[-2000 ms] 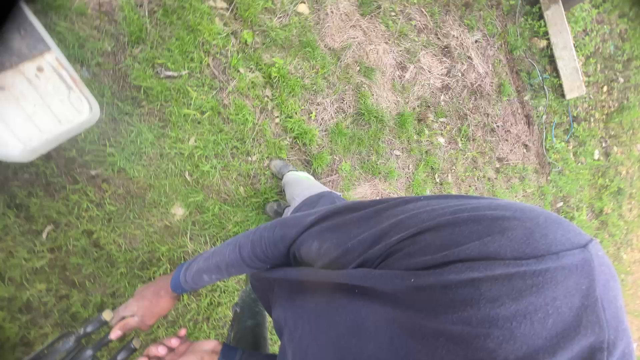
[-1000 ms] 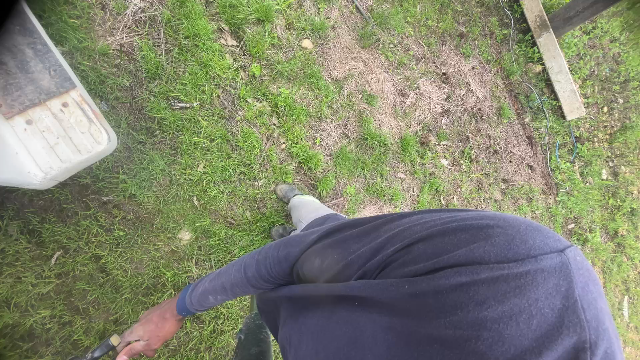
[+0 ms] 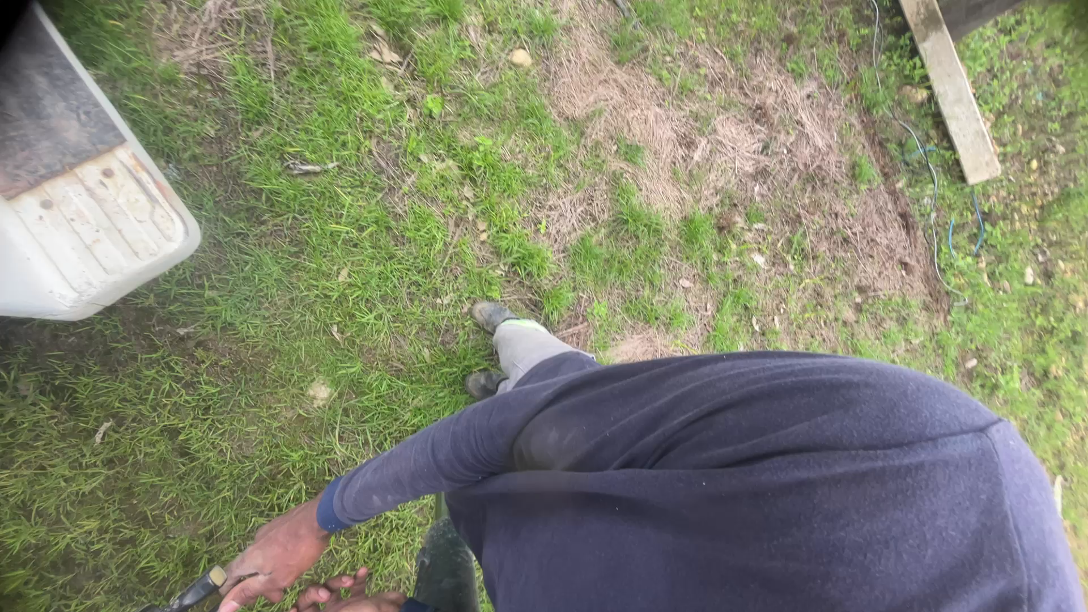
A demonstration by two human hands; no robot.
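My right hand (image 3: 276, 557) reaches down at the lower left, from a dark blue sleeve with a brighter blue cuff. Its fingers are closed around a hand tool's dark handle (image 3: 200, 588) with a metal-coloured end; the rest of the tool runs out of the frame. Just below and to the right, my left hand (image 3: 353, 595) shows at the bottom edge, fingers bent and partly cut off. Whether it holds anything is hidden. Beside it is a dark green rounded object (image 3: 446, 565), partly covered by the sweatshirt.
A white ribbed plastic container (image 3: 102, 229) with a dark panel is at the left edge. Worn boots (image 3: 491, 316) and a light trouser leg (image 3: 527, 348) show on the grass. Dry straw (image 3: 731, 144) lies beyond. A wooden plank (image 3: 956, 102) and a thin cable (image 3: 931, 178) are at upper right.
My left hand, seen two seconds ago and out of view one second ago, shows again at the bottom edge. Less of the tool is visible than two seconds ago. The view has shifted slightly.
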